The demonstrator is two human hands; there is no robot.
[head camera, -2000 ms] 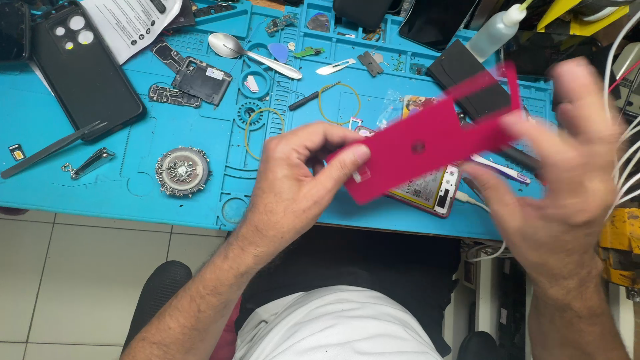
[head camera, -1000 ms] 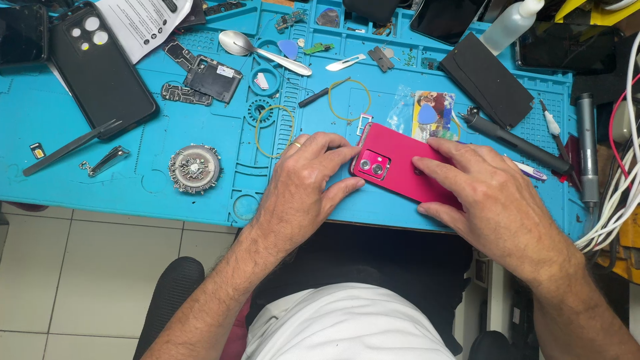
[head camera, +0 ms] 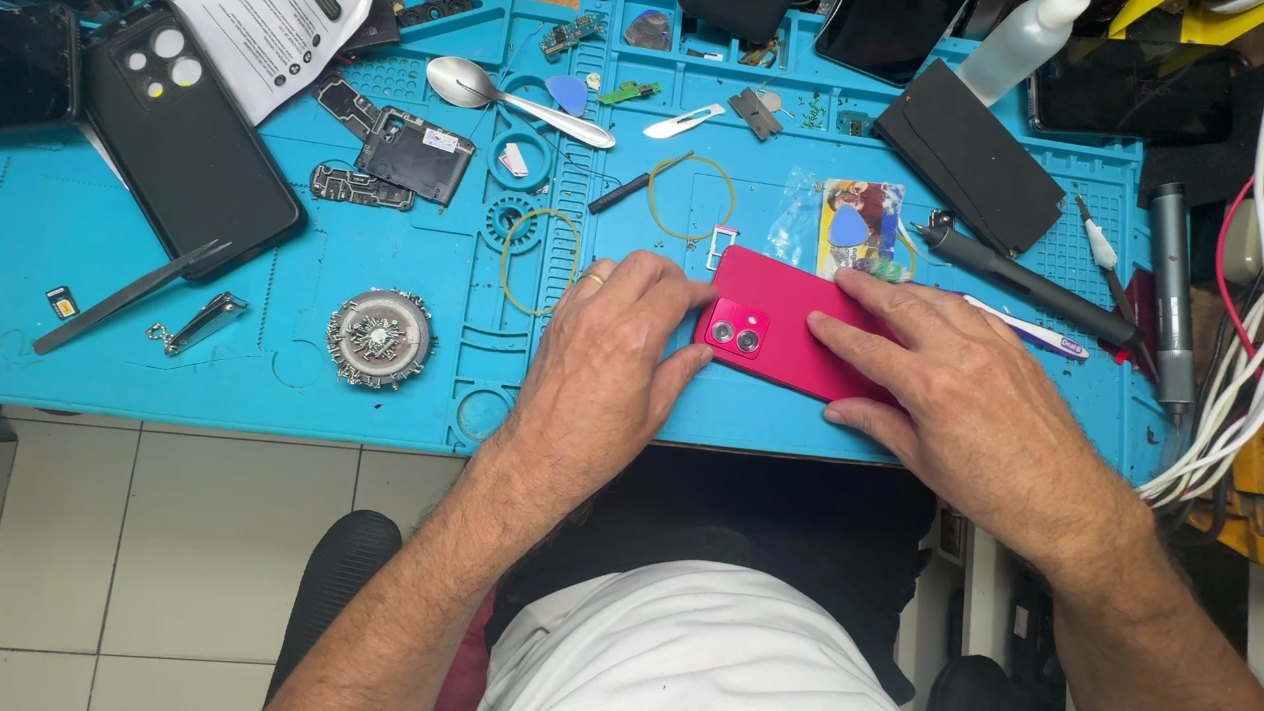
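Note:
A magenta smartphone [head camera: 780, 311] lies on the blue repair mat [head camera: 632, 395] with its back cover up and its camera lenses at the left end. My left hand [head camera: 617, 341] holds that end, with thumb and index finger at its edge. My right hand [head camera: 948, 365] rests over the other end, fingers on the cover and thumb at the near edge; it hides the right end of the phone. A SIM tray [head camera: 722, 247] lies at the phone's far left corner. Behind the phone is a colourful printed card with a blue triangular opening pick [head camera: 847, 227].
Left of my hands are a magnetic screw holder [head camera: 380, 338], nail clippers [head camera: 205, 323], tweezers [head camera: 128, 296] and a black phone case [head camera: 188, 148]. A spoon [head camera: 553, 118] lies behind. At right are a toothbrush [head camera: 1032, 329], a black pen-shaped tool [head camera: 1027, 281] and white cables [head camera: 1220, 434].
The magenta back cover was held tilted above the opened phone two seconds ago; now it lies on the phone. Both hands have come down onto it and stay there since one second ago.

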